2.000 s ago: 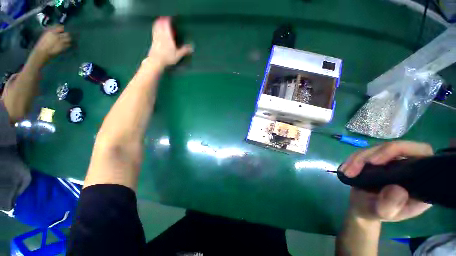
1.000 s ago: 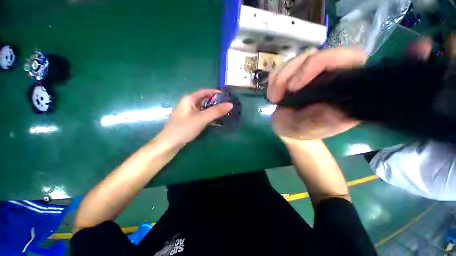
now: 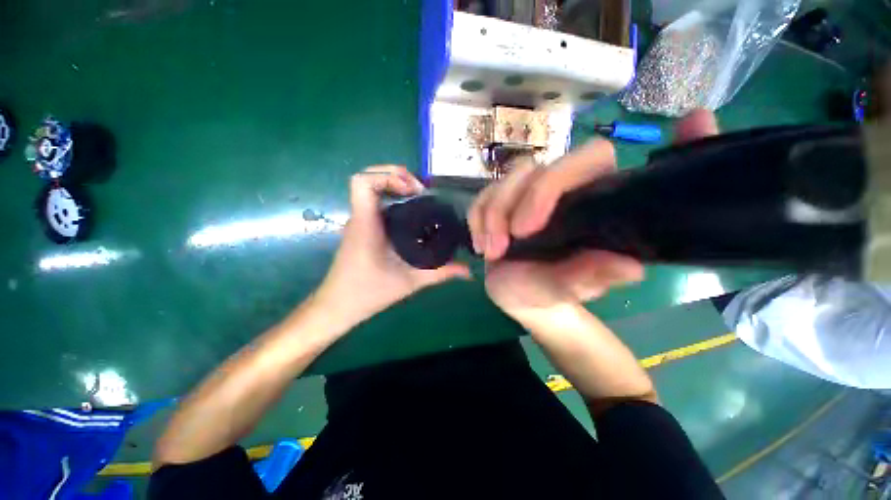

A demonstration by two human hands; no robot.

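My left hand [image 3: 366,239] holds a round black unit [image 3: 422,232] by its sides, its dark round face with small holes turned up. My right hand [image 3: 547,229] is closed around a long thick black electric screwdriver [image 3: 723,200], which lies almost level and reaches to the right edge. The tool's front end is close to the right side of the unit; the bit tip is hidden or blurred, and I cannot tell if it touches. Just beyond my hands stands the white screw feeder [image 3: 537,61] with blue sides and a brass-coloured pickup block [image 3: 520,127].
A blue-handled tool [image 3: 633,132] and a clear bag of screws [image 3: 684,63] lie right of the feeder. An open circuit board unit [image 3: 51,148] and a white-faced part [image 3: 63,212] lie at left. A light grey sleeve or cloth [image 3: 806,327] shows at right, blue clothing [image 3: 59,454] at lower left.
My left hand, first reaching far left, came back with the black unit and now shows its dark face upward. My right hand has moved left with the screwdriver, close to the unit.
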